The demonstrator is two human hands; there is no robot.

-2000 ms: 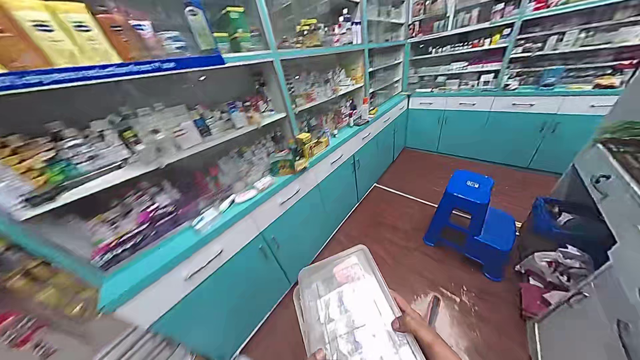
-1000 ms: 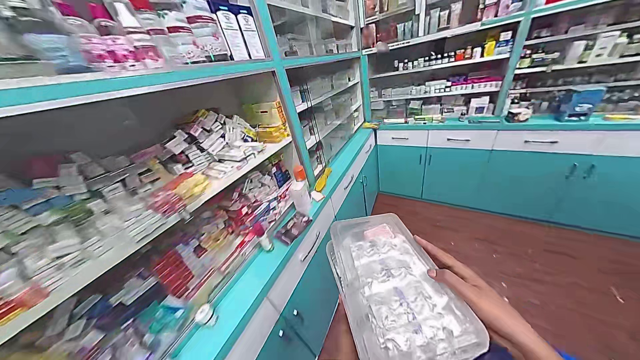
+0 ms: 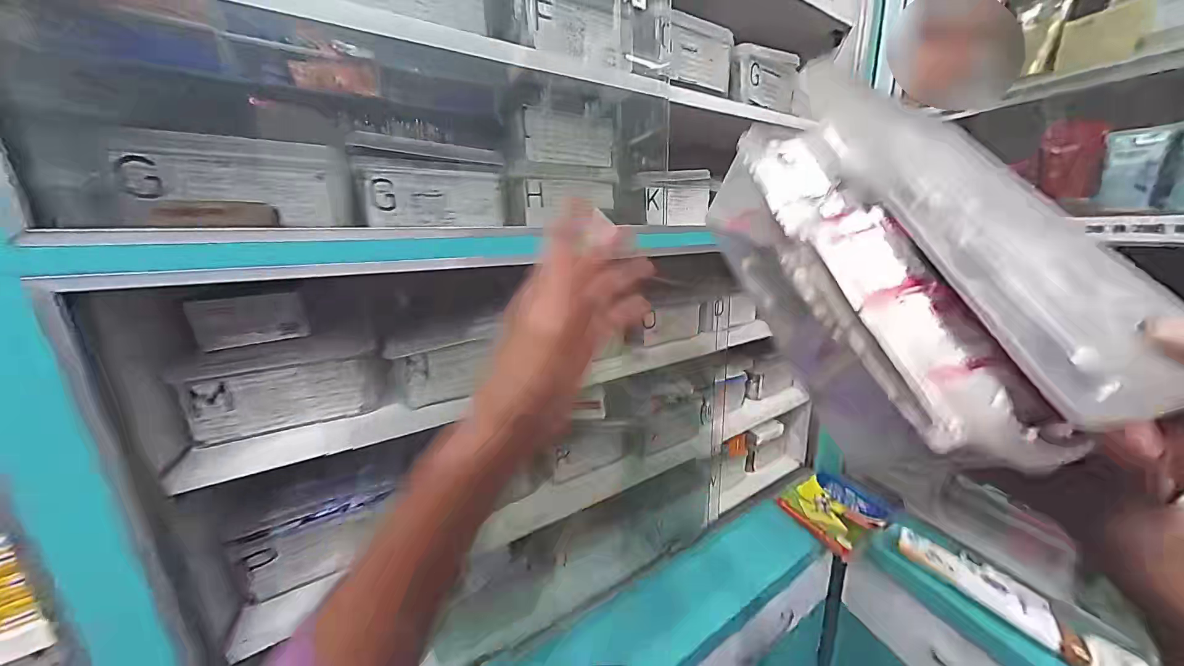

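My left hand (image 3: 583, 287) is raised in front of the glass-fronted shelves, blurred, its fingers apart and nothing seen in them. At the right edge my right hand (image 3: 1142, 462), partly out of view, grips a clear plastic container (image 3: 925, 305) full of white and pink packets. The container is tilted, and its translucent lid (image 3: 971, 240) stands away from the packets along one side. Part of a second clear container seems to be beneath it, but blur hides the detail. Behind my left hand are lettered plastic boxes, among them one marked H (image 3: 564, 199) and one marked K (image 3: 675, 199).
Sliding glass panes (image 3: 610, 518) cover part of the shelves. More lettered boxes stand on them, including one marked M (image 3: 277, 398). Below runs a teal counter ledge (image 3: 684, 601) with yellow and blue packets (image 3: 832, 509) at the corner. A teal upright (image 3: 74, 444) borders the left side.
The view has moved close to shelves of lettered boxes. My left hand, earlier at the container, is now raised apart from it. The container is now tilted at the right.
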